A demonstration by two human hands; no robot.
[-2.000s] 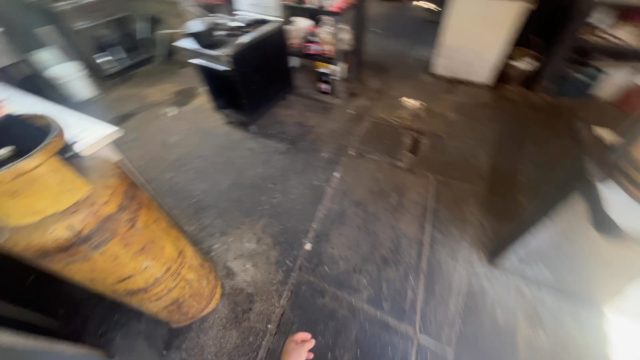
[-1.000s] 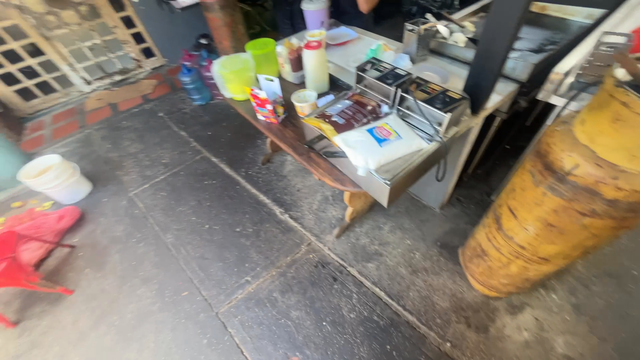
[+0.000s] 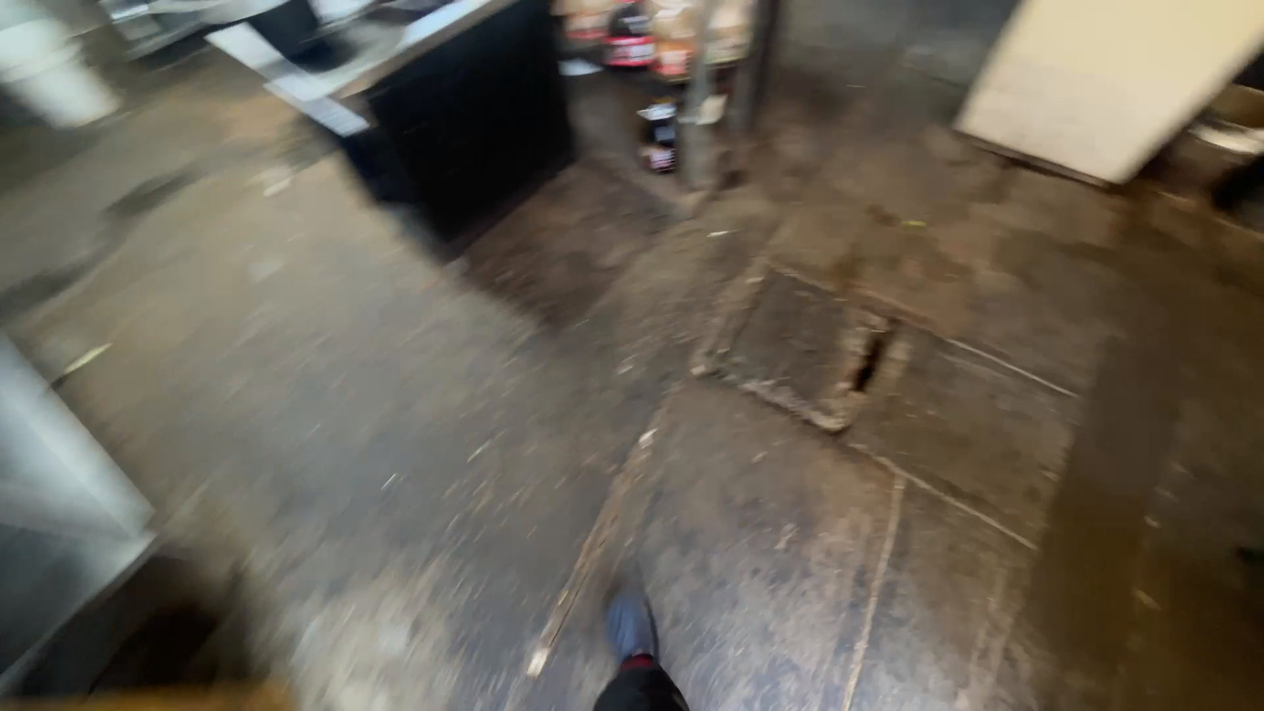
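Neither of my hands shows in the head view. One of my feet, in a dark shoe below a dark trouser leg, is at the bottom centre on the dark, worn concrete floor. Ahead of it, a square floor cover is set in the concrete, with a narrow dark slot at its right side. The picture is blurred by motion.
A black-sided cabinet or stand is at the upper left. Right of it, several bottles are beside a post. A cream panel stands at the upper right, and a pale metal surface is at the left edge.
The view has swung away from the wooden table with food packets and the yellow cylinder. A fingertip visible two seconds ago at the bottom is out of view.
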